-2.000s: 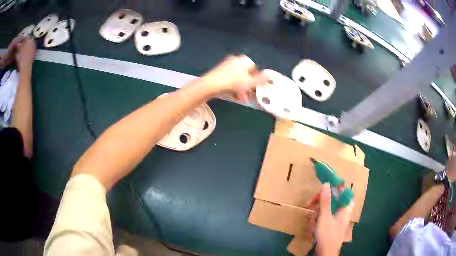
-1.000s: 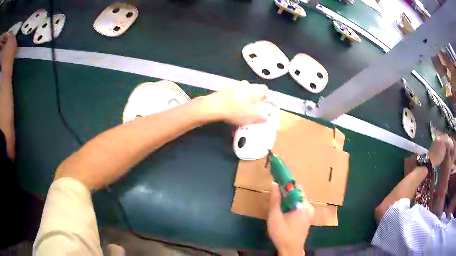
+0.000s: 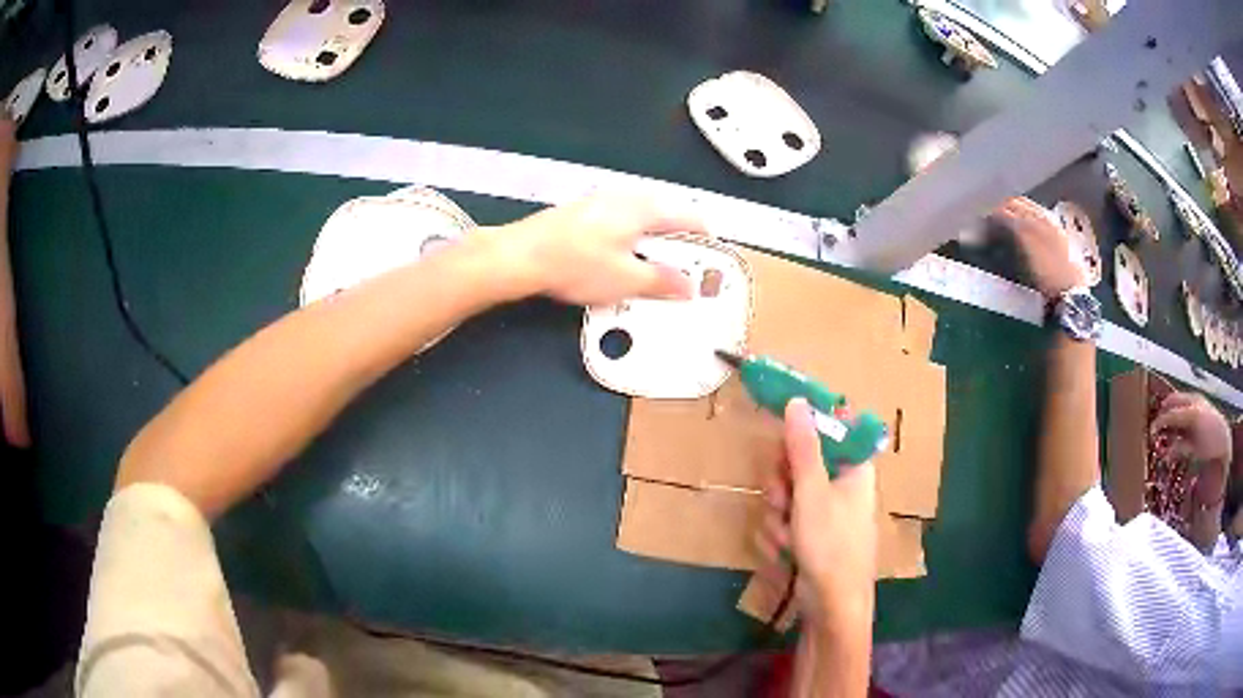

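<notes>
My left hand (image 3: 600, 252) grips the upper left edge of a cream-white plastic cover (image 3: 668, 334) with dark holes. The cover lies over the left part of a brown cardboard sheet (image 3: 818, 334). My right hand (image 3: 825, 505) holds a green glue gun (image 3: 811, 409) over the cardboard. The gun's dark nozzle points left, at the cover's right side. Whether it touches the cover I cannot tell. More covers (image 3: 357, 246) lie overlapped on the green bench, partly behind my left forearm.
A pale metal rail (image 3: 341, 147) and slanting grey post (image 3: 1009, 150) border the dark belt. The belt carries covers (image 3: 754, 124) and half-assemblies (image 3: 957, 38). A black cord (image 3: 102, 232) crosses at left. A neighbour's watch-wearing arm (image 3: 1070, 396) reaches over the rail at right; another arm shows far left.
My left hand has brought the cover from the rail onto the cardboard. The glue gun has moved up and left to the cover. The right neighbour's arm has reached toward the belt.
</notes>
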